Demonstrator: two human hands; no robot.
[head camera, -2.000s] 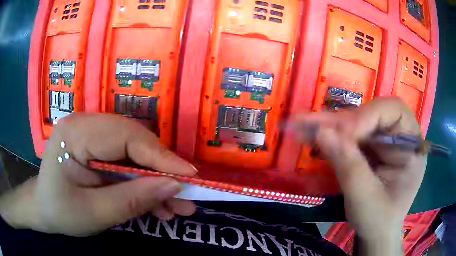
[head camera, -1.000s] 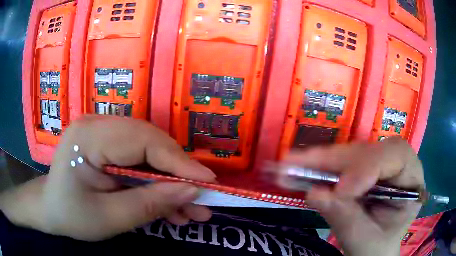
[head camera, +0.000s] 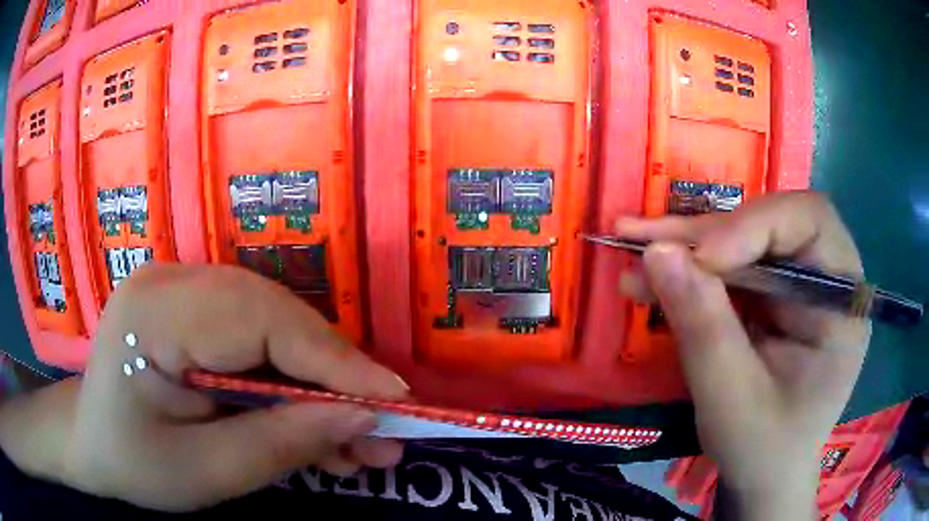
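My left hand pinches a red-edged label sheet with rows of pale dots, below the housings. Three white dots sit on the back of this hand. My right hand holds tweezers, tips pointing left at the right edge of the centre orange housing. That housing shows paired SIM card holders, a silvery socket block and a small white dot under the holders. I cannot tell if the tips carry a label.
More orange housings lie in the pinkish-red foam tray to the left and right. The green bench top shows at right. Other red trays lie at bottom right. Dark clothing with lettering is at the bottom edge.
The tray view has shifted, with another housing now central. My right hand has moved up from the label sheet's right end to beside this housing. My left hand still holds the sheet, slightly lower.
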